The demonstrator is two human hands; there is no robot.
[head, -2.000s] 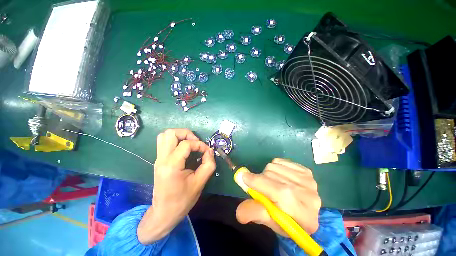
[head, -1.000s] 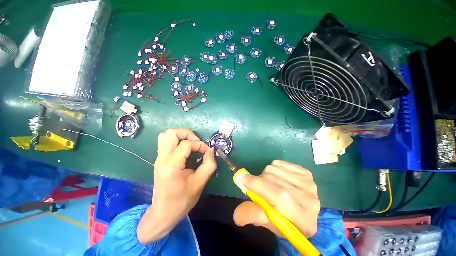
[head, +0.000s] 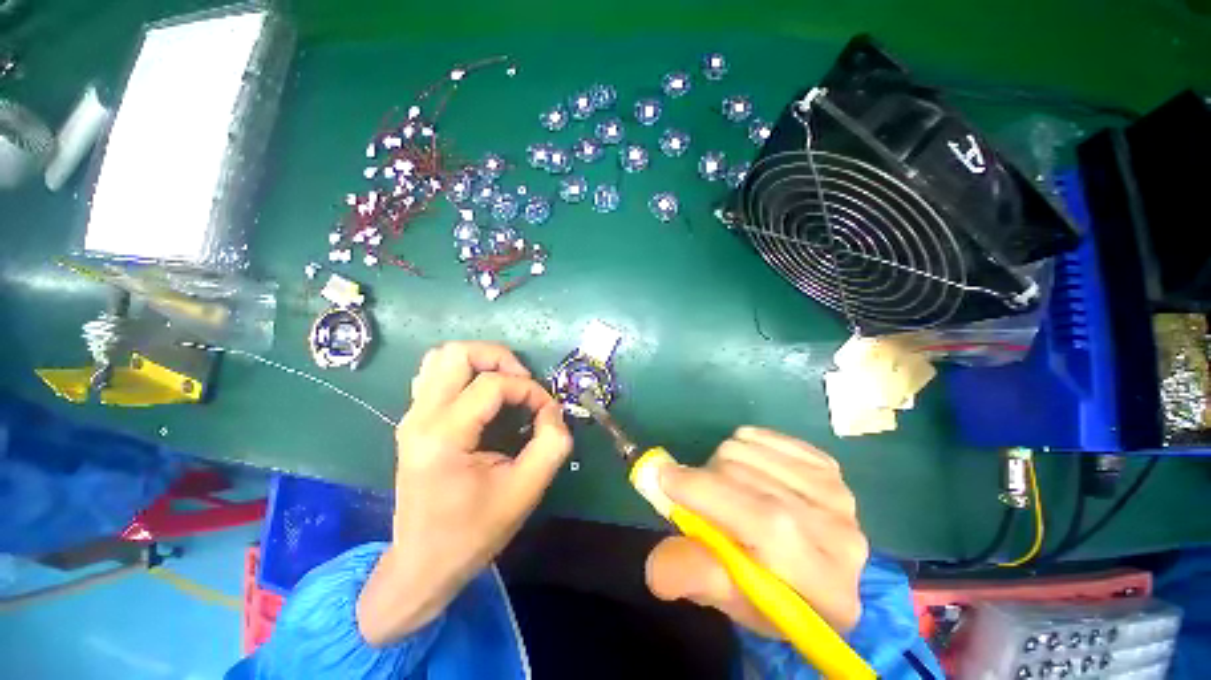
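A round housing assembly (head: 583, 383) lies on the green mat with its white tab (head: 598, 341) at the top. My right hand (head: 770, 531) holds the yellow soldering iron (head: 744, 569) like a pen, its metal tip at the housing's lower right part. My left hand (head: 481, 465) is at the housing's left edge, thumb and forefinger pinched. The thin solder wire (head: 308, 377) runs from the left to this hand; its end at the fingertips is too small to make out. A second round housing (head: 340, 338) lies to the left.
Loose LED boards (head: 635, 157) and tangled connector leads (head: 399, 179) lie behind. A black fume fan (head: 850, 233), cream pads (head: 870, 388) and blue soldering station (head: 1049, 385) stand right. A yellow reel stand (head: 146, 380) and a wrapped white stack (head: 179, 133) are left.
The iron and my right hand have shifted slightly right and down. My left hand has moved slightly left. The camera view has shifted a little.
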